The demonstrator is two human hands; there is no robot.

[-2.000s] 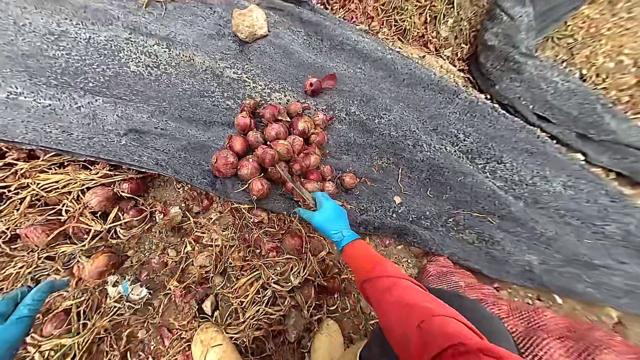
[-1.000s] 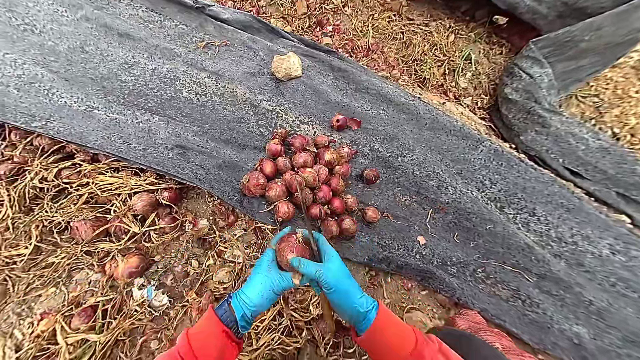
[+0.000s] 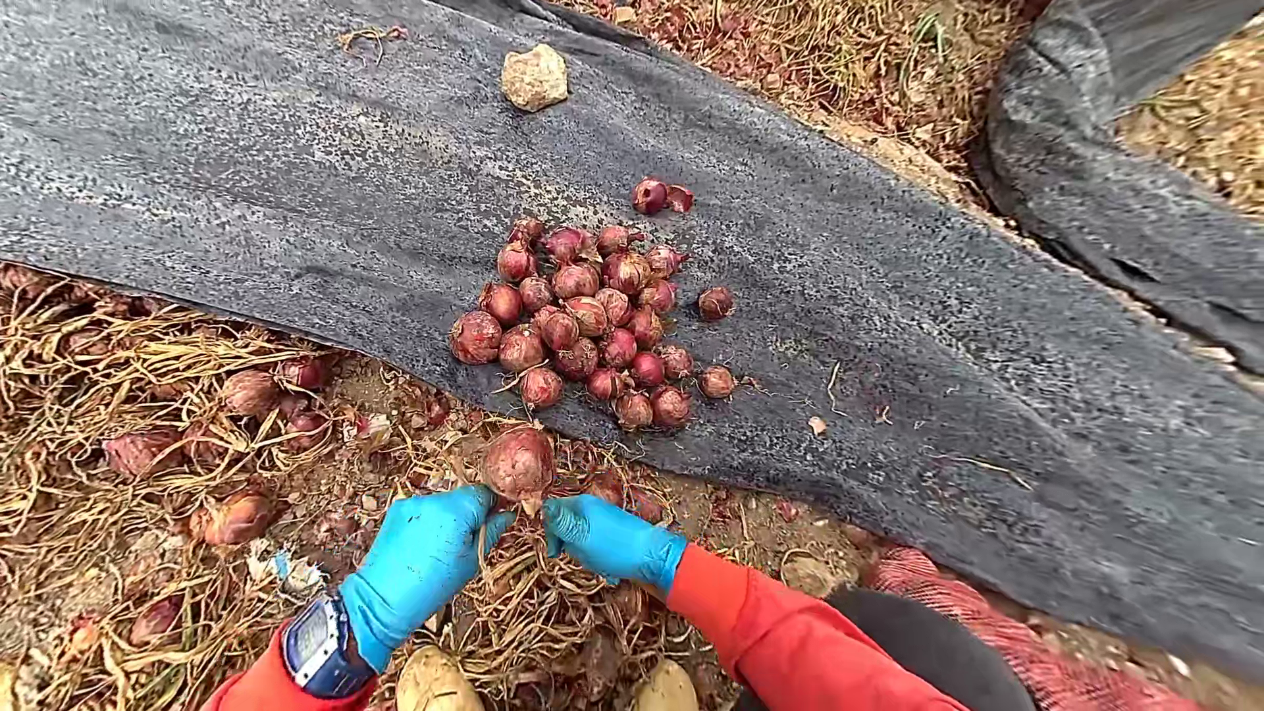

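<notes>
A large red onion (image 3: 519, 464) is held low in front of me, just off the near edge of the dark ground cloth (image 3: 839, 296). My left hand (image 3: 430, 553), in a blue glove, grips its lower left side. My right hand (image 3: 612, 538), also gloved, has its fingers closed near the neck at the onion's lower right; whether they pinch it or a tool is hidden. Beyond the hands, a pile of red onions (image 3: 588, 316) lies on the cloth, with one small onion (image 3: 650, 196) and a piece of red skin a little apart.
A pale stone (image 3: 534, 78) sits on the cloth at the back. Pulled onions with dry tops (image 3: 237, 516) cover the soil at left. Red mesh netting (image 3: 997, 622) lies at lower right, and folded dark cloth (image 3: 1106, 178) at upper right. Two shoe tips (image 3: 434, 681) show below.
Two seconds ago my right hand was at the pile and the left was empty at far left. Both hands came together around an onion; now the right has shifted to its lower right.
</notes>
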